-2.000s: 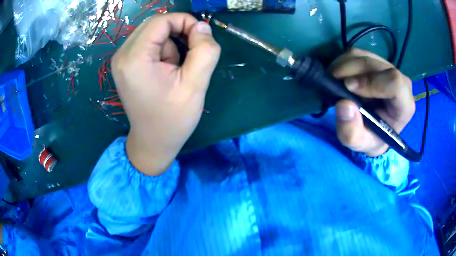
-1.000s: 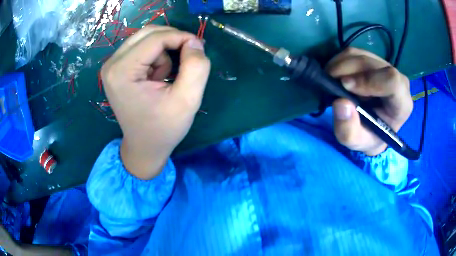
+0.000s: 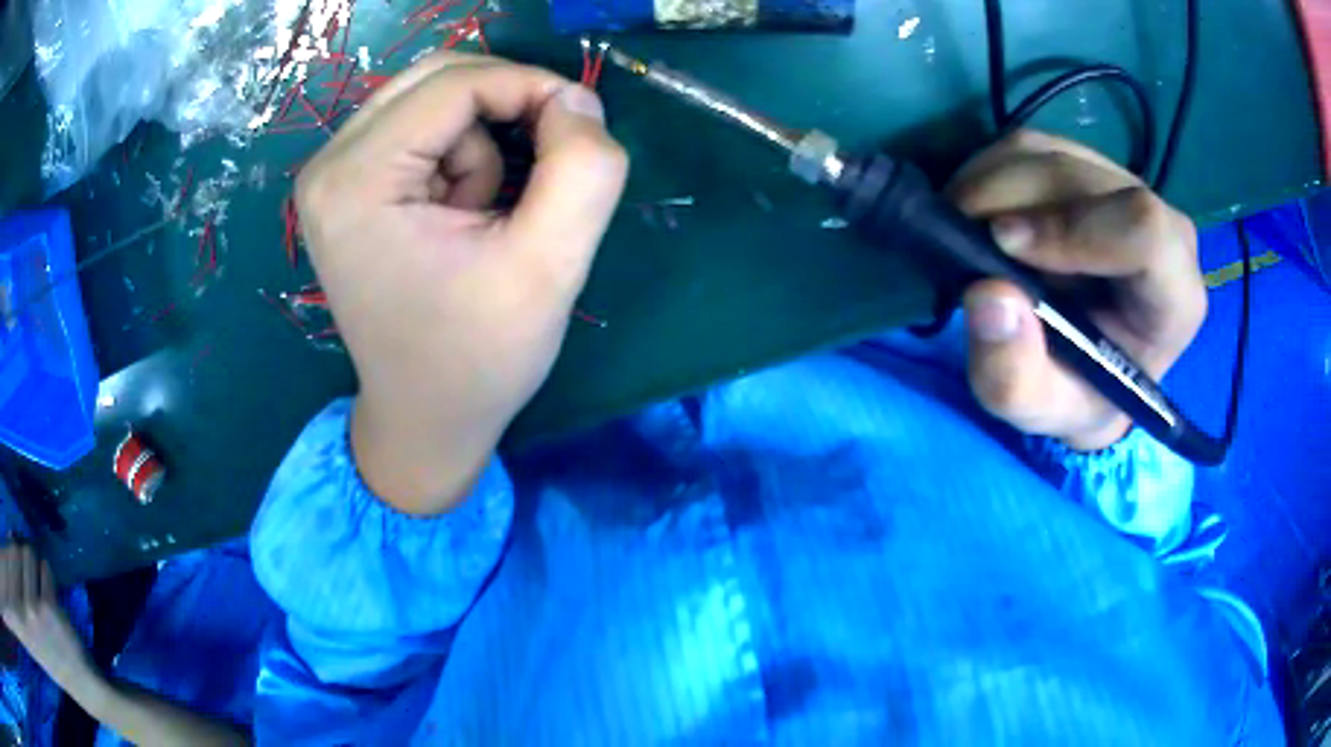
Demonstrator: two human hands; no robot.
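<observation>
My left hand (image 3: 467,248) pinches red lead wires (image 3: 593,64) between thumb and forefinger. Their pale ends point up, just below the blue block (image 3: 613,15), which the top edge cuts off. My right hand (image 3: 1080,277) holds the black handle of the soldering iron (image 3: 934,219). The iron's thin tip points up-left and is close beside the wire ends; I cannot tell if they touch. More red wires (image 3: 299,110) lie loose behind and left of my left hand, which partly hides them.
A clear plastic bag (image 3: 132,73) and small pale bits (image 3: 219,190) lie at the upper left. A blue bin (image 3: 44,343) and a red-and-white striped roll (image 3: 139,467) are at the left. The black cord (image 3: 1131,88) loops at the upper right. Another person's arm (image 3: 66,642) shows at the lower left.
Since two seconds ago, my left hand has moved slightly left and more of the pinched wires shows. Since one second ago, it has moved slightly up. Another person's hand has come in at the lower left.
</observation>
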